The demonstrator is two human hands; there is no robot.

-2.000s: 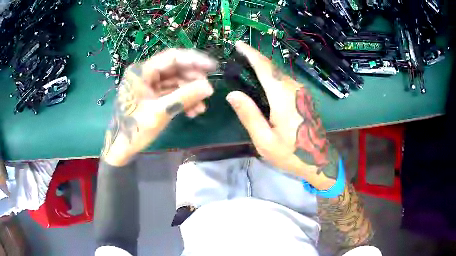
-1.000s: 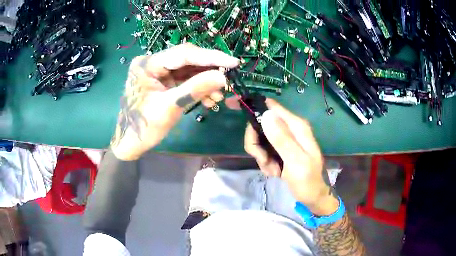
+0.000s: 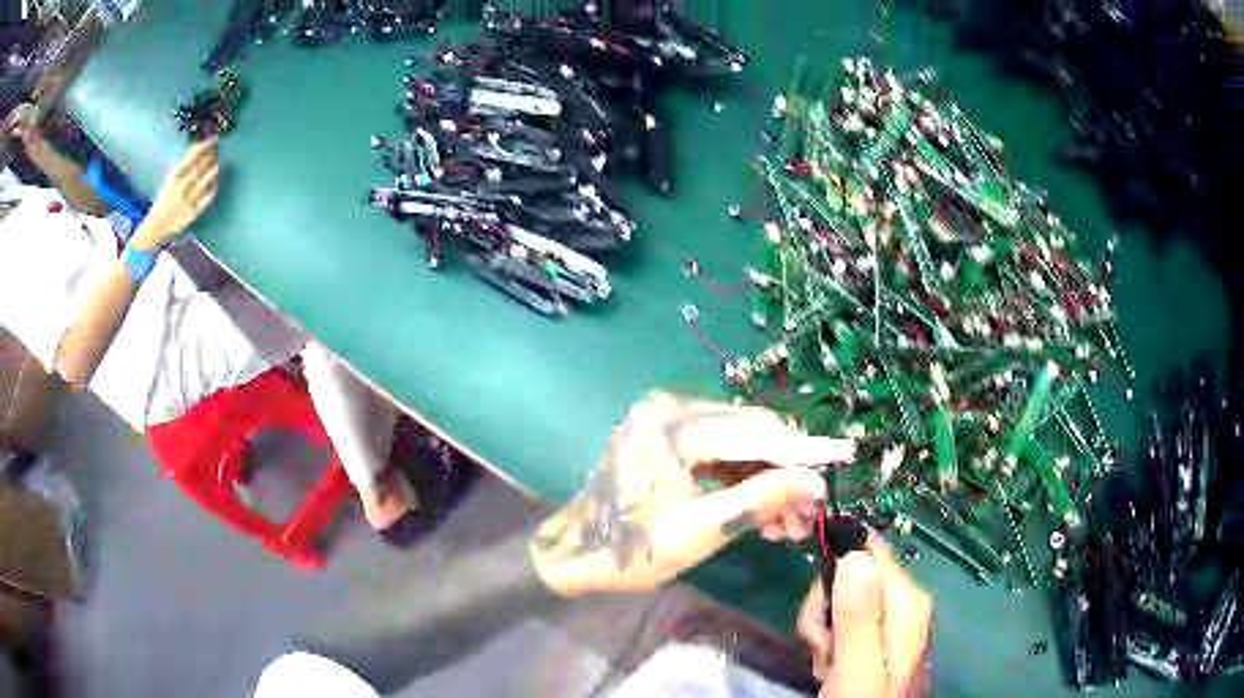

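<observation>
My left hand [image 3: 669, 498], with a grey sleeve on its arm, has thumb and fingertips pinched at the upper end of a slim black housing [image 3: 843, 529]. A thin red wire [image 3: 824, 535] runs along the housing's upper part. My right hand [image 3: 873, 620], cut off by the bottom edge, grips the housing lower down; its fingers hide much of it. The heap of green circuit boards [image 3: 941, 300] with red wires lies just beyond both hands.
Black units with silvery parts [image 3: 519, 177] are piled left of the boards, more [image 3: 1160, 573] at the right. A dark heap [image 3: 1105, 96] lies upper right. At the left, another person's hand [image 3: 184, 191] holds dark parts over the green table [image 3: 328, 259]. A red stool [image 3: 259, 464] stands below.
The view has swung left, so the heaps and my hands sit further right and lower, and another person shows. My hands are still together on the black housing.
</observation>
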